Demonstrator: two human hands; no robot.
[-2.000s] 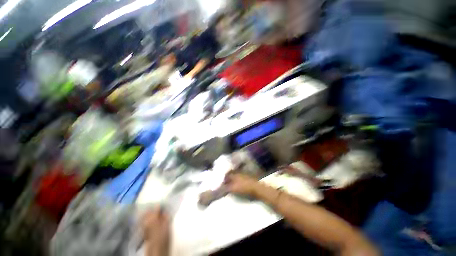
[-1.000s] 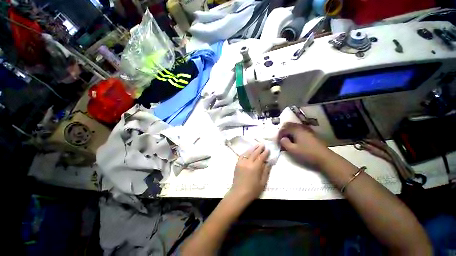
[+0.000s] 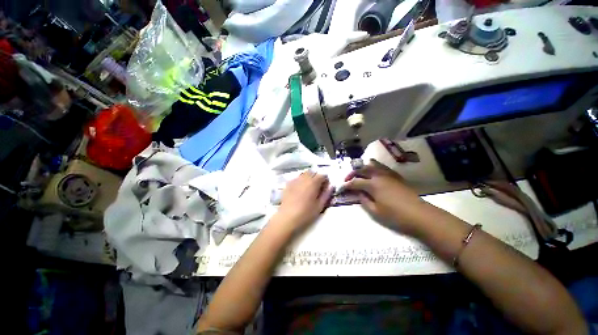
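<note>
A small pale fabric piece (image 3: 338, 173) lies under the needle end of the white sewing machine (image 3: 387, 98). My left hand (image 3: 307, 197) rests on it from the left, fingertips pressing near the needle. My right hand (image 3: 380, 193) holds its right side, with thumb and fingers together just in front of the presser foot (image 3: 355, 163). The fingertips of both hands nearly meet. The fingers partly hide the piece and the needle plate.
Pale grey pieces (image 3: 157, 212) are heaped at the left, hanging over the table edge. Blue fabric (image 3: 219, 141), black cloth with yellow stripes (image 3: 200, 101) and a red bag (image 3: 118, 137) lie behind them. A phone (image 3: 459, 156) and scissors (image 3: 556, 239) are at the right.
The view has steadied and moved closer to the machine. Both hands have drawn in toward the needle, and the fabric between them now lies at the presser foot.
</note>
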